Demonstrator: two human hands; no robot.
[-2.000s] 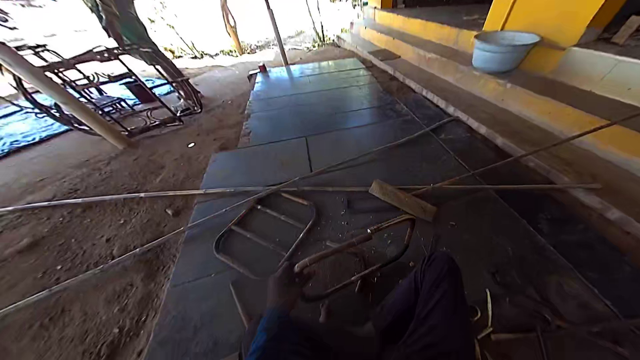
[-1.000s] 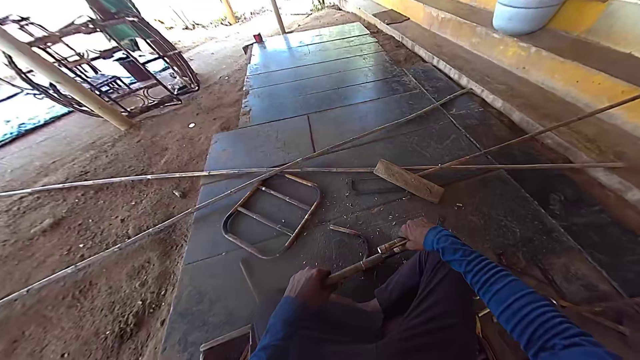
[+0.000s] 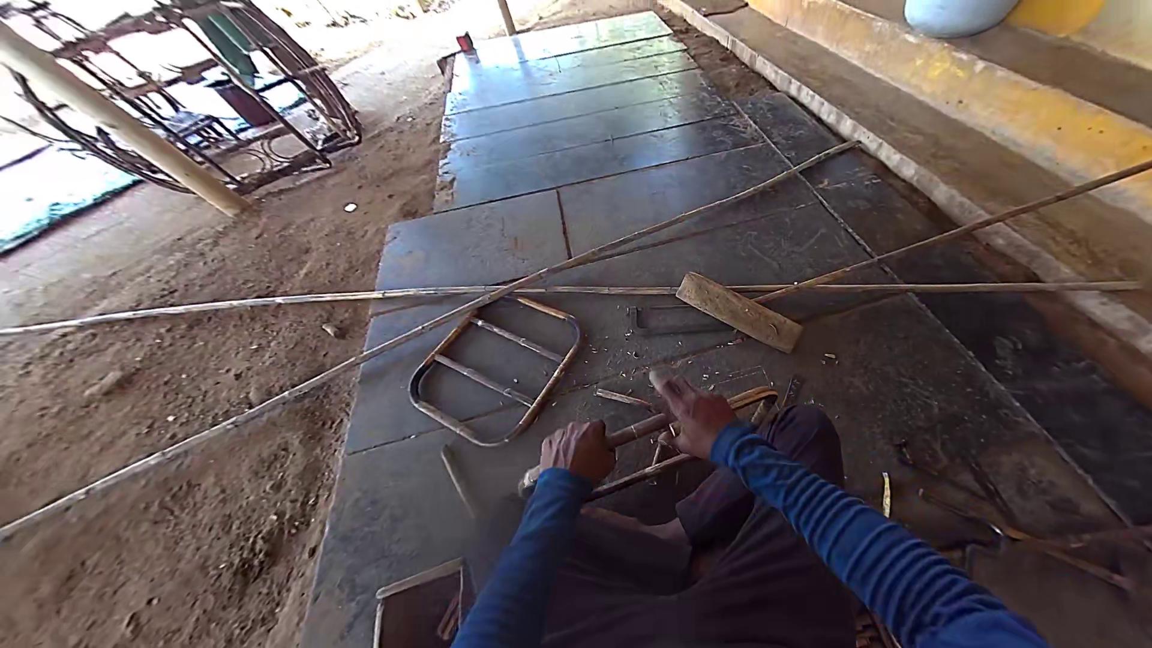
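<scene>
A bent cane frame (image 3: 641, 430) lies across my lap and the slabs just in front of it. My left hand (image 3: 580, 451) is closed around its near left part. My right hand (image 3: 695, 412) rests on the frame's upper bar farther right, fingers pointing forward; whether it grips the bar is unclear. Beyond my left hand a second cane frame (image 3: 540, 409), rounded at the corners and with crossbars, lies flat on the dark stone slabs (image 3: 486, 234). A wooden block (image 3: 740, 311) sits ahead of my right hand, near a dark metal piece (image 3: 670, 319).
Long cane poles (image 3: 270, 301) cross the slabs ahead of me. A wooden box (image 3: 421, 578) is at the lower left. Steps (image 3: 945, 117) run along the right, with a tub (image 3: 961, 13) on them. A leaning post (image 3: 126, 126) and stacked cane furniture frames (image 3: 297, 108) stand at the far left.
Two seconds ago one hand showed near the upright-held frame; a second ago both hands were on it. Now my right hand's fingers are extended forward. The view has tilted down.
</scene>
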